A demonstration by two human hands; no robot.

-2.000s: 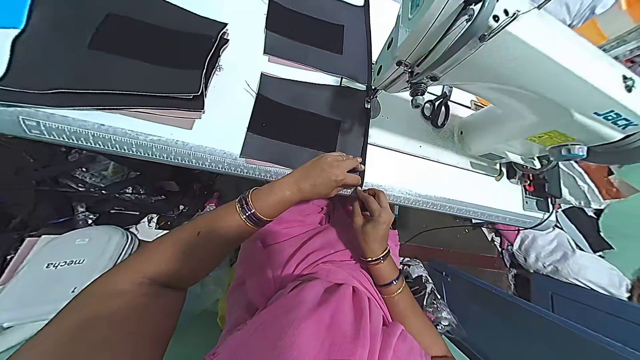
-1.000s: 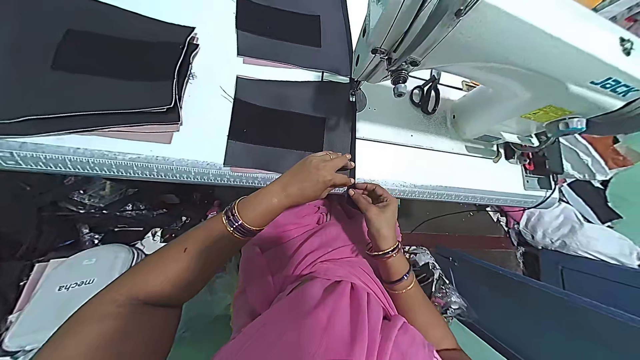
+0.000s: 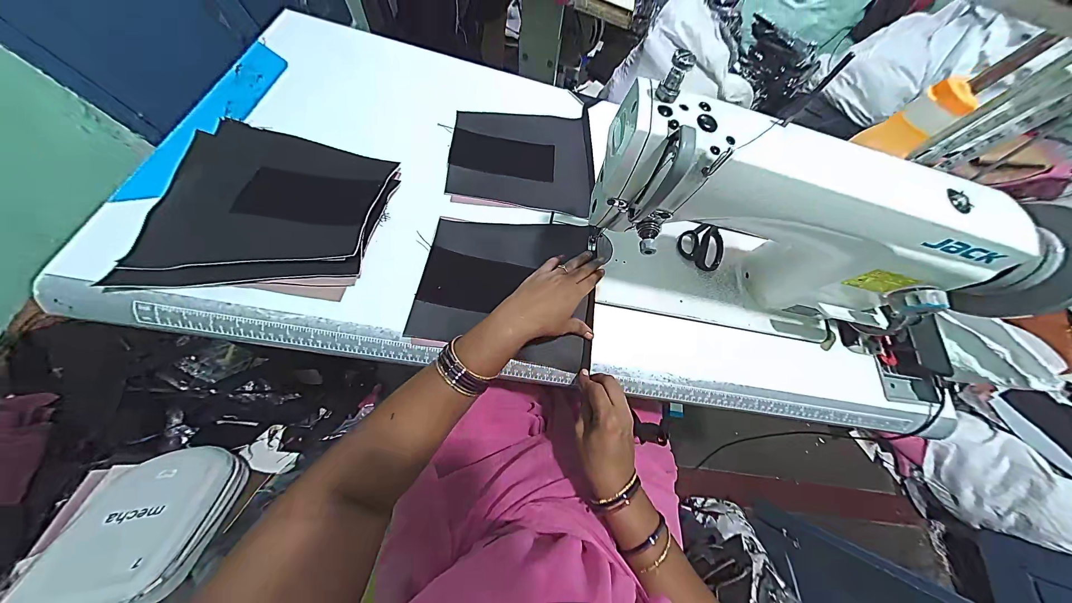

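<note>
My left hand (image 3: 553, 301) lies on the right side of a dark fabric panel (image 3: 502, 243) with a black rectangular patch, its fingertips just below the presser foot (image 3: 594, 241) of the sewing machine (image 3: 754, 193). At the table's front edge, my right hand (image 3: 606, 414) pinches the lower end of the black strip (image 3: 587, 356) along the panel's right edge. Behind this panel a similar dark panel (image 3: 519, 126) lies along the same strip. The needle's tip is too small to make out.
A stack of dark fabric panels (image 3: 293, 239) lies on the left of the white table (image 3: 352, 84). Black-handled scissors (image 3: 701, 247) rest on the machine bed. A printed ruler (image 3: 285, 327) runs along the front edge. Pale cases (image 3: 159, 519) are at the lower left.
My left hand has moved up the panel towards the presser foot, its fingers now spread along the strip; earlier both hands were together near the front edge. The view has shifted.
</note>
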